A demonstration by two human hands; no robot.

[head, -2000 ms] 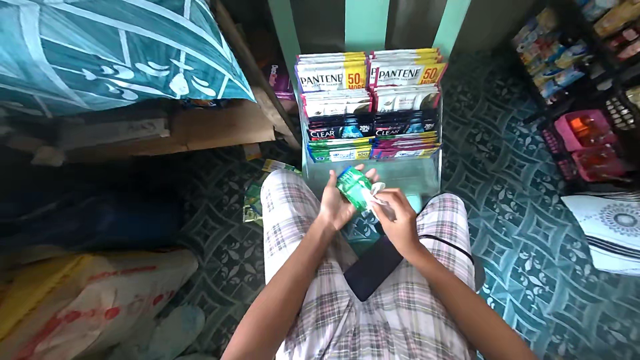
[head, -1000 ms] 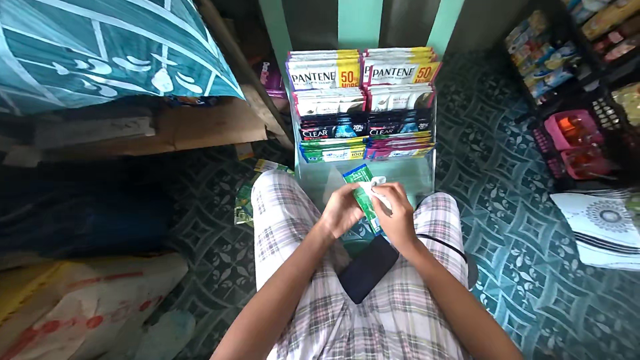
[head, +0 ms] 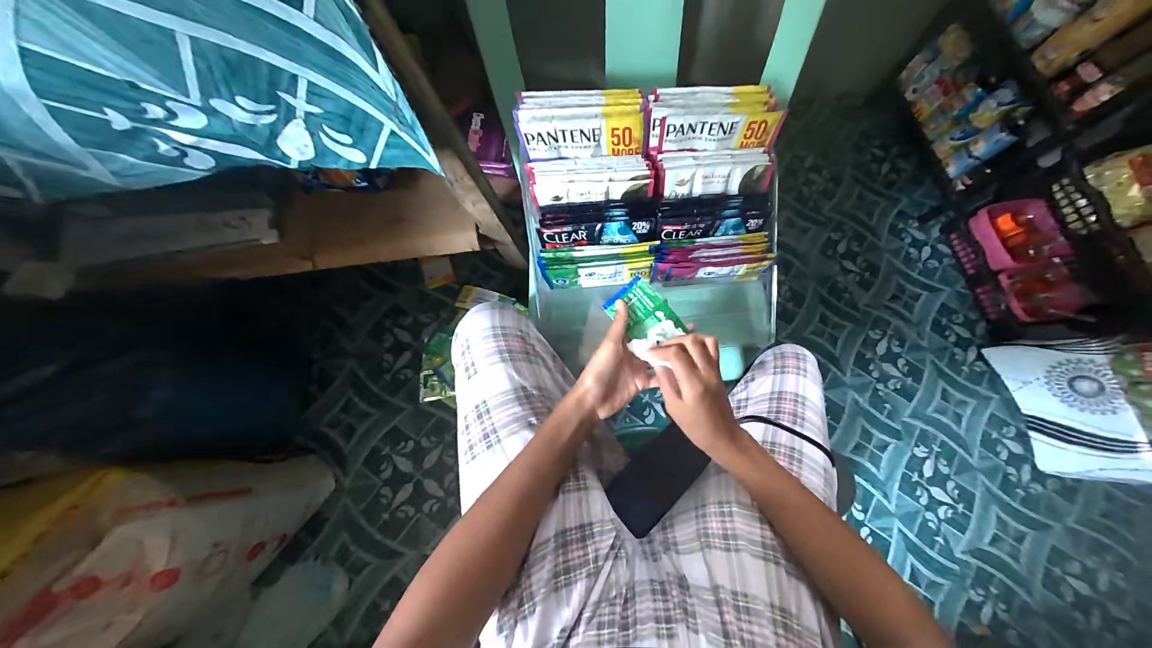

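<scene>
A green sachet with a blue top edge [head: 650, 309] tilts between my hands, above the lower tray of a clear display rack [head: 576, 315]. My left hand [head: 614, 371] grips its left side, thumb on the front. In my right hand [head: 691, 382] is a crumpled white tissue or cloth [head: 655, 340], pressed against the sachet's lower part. Pantene shampoo sachets [head: 567, 133] fill the rack's upper rows in two columns. Lower rows hold dark Clear sachets [head: 594, 232] and green sachets [head: 594, 270].
A dark phone or pouch [head: 657, 477] lies on my lap. Black baskets [head: 976, 270] with pink containers [head: 1021, 236] stand at right, beside a white patterned cloth [head: 1075, 396]. A teal cloth [head: 207, 81] hangs over a low shelf at left. Packets [head: 439, 360] and a large sack [head: 171, 549] are on the left.
The sachet was more upright a second ago and now leans to the left. My left hand has opened out somewhat, and the white tissue or cloth shows more across the sachet's lower part.
</scene>
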